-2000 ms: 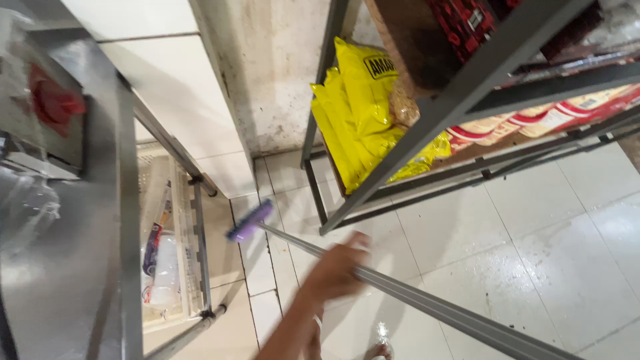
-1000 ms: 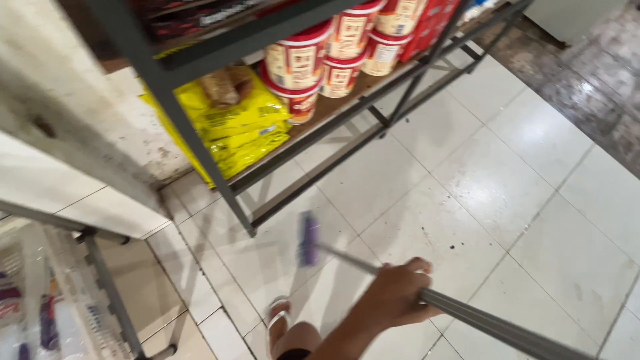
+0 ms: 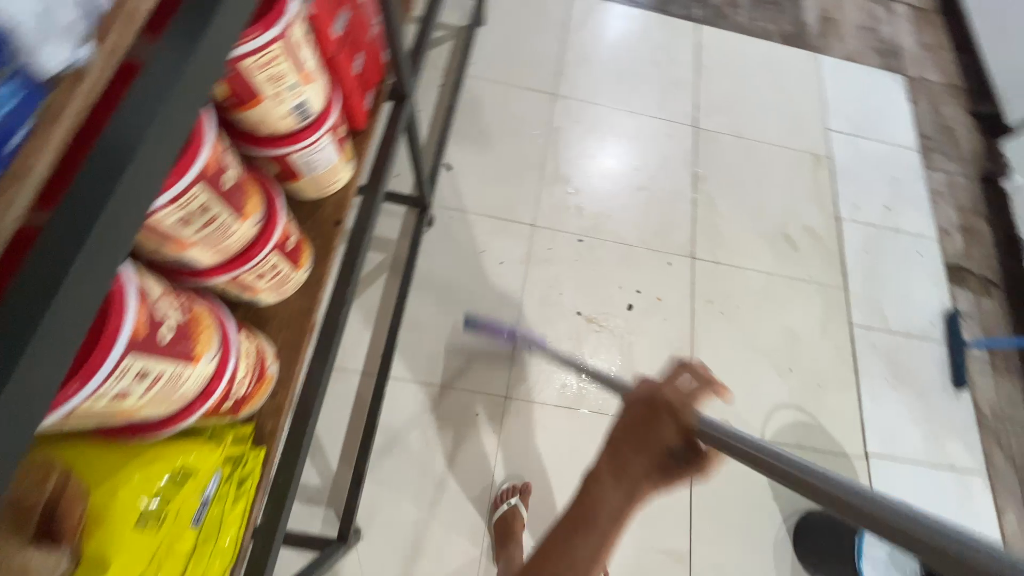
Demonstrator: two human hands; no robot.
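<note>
My left hand (image 3: 660, 432) is closed around the grey metal pole (image 3: 800, 464) of a floor-cleaning tool. The pole runs from the lower right corner up to the left. At its far end is a narrow purple head (image 3: 502, 331), blurred and seen nearly edge-on; whether it is a brush or a squeegee, and whether it touches the floor, I cannot tell. Right of the head, small dark specks (image 3: 630, 307) and a shiny wet patch (image 3: 584, 384) mark the white floor tiles (image 3: 616, 184). My right hand is out of view.
A dark metal rack (image 3: 320, 360) on the left holds red-and-cream tubs (image 3: 200, 208) and yellow packets (image 3: 160, 496). A blue-handled tool with a dark head (image 3: 956, 349) lies at the right. A dark round object (image 3: 826, 544) is at the lower right. A sandaled foot (image 3: 510, 512) stands below.
The view has swung right along the rack, showing more floor and the blue-handled tool. My left hand keeps its hold on the pole. The purple head now appears beside the specks.
</note>
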